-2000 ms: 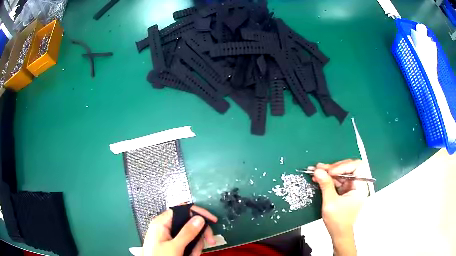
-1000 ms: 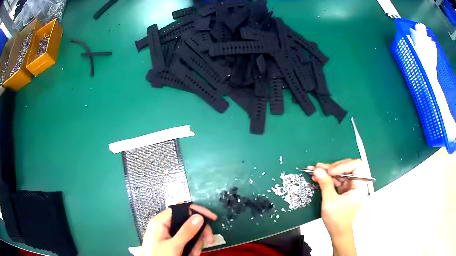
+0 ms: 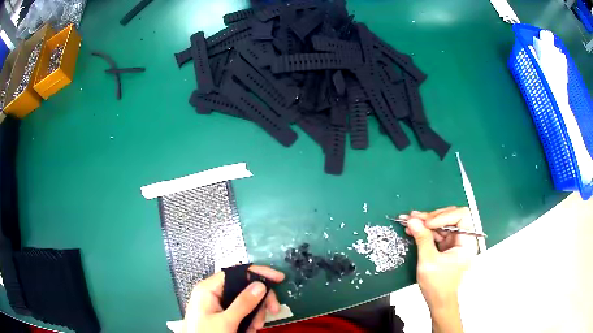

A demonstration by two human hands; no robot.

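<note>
My left hand [image 3: 233, 302] holds a folded black fabric strap [image 3: 235, 286] over the lower end of the silver-grey textured sheet [image 3: 200, 227]. My right hand [image 3: 445, 250] holds slim silver tweezers [image 3: 448, 229] between thumb and fingers, with the tip pointing left just above the heap of tiny silver pieces [image 3: 385, 248]. Whether the tweezer tip grips a piece is too small to tell. Small black bits [image 3: 318, 263] lie left of the heap. White tape [image 3: 196, 181] crosses the sheet's top end.
A loose pile of black straps [image 3: 305, 71] lies at the upper centre. Stacked black straps [image 3: 55, 286] are at lower left. Orange-yellow bins [image 3: 57, 63] stand upper left, a blue perforated basket [image 3: 543, 104] right. A thin white strip [image 3: 468, 188] lies beside my right hand.
Almost nothing differs. The tweezers and the fingers of my left hand have shifted very slightly.
</note>
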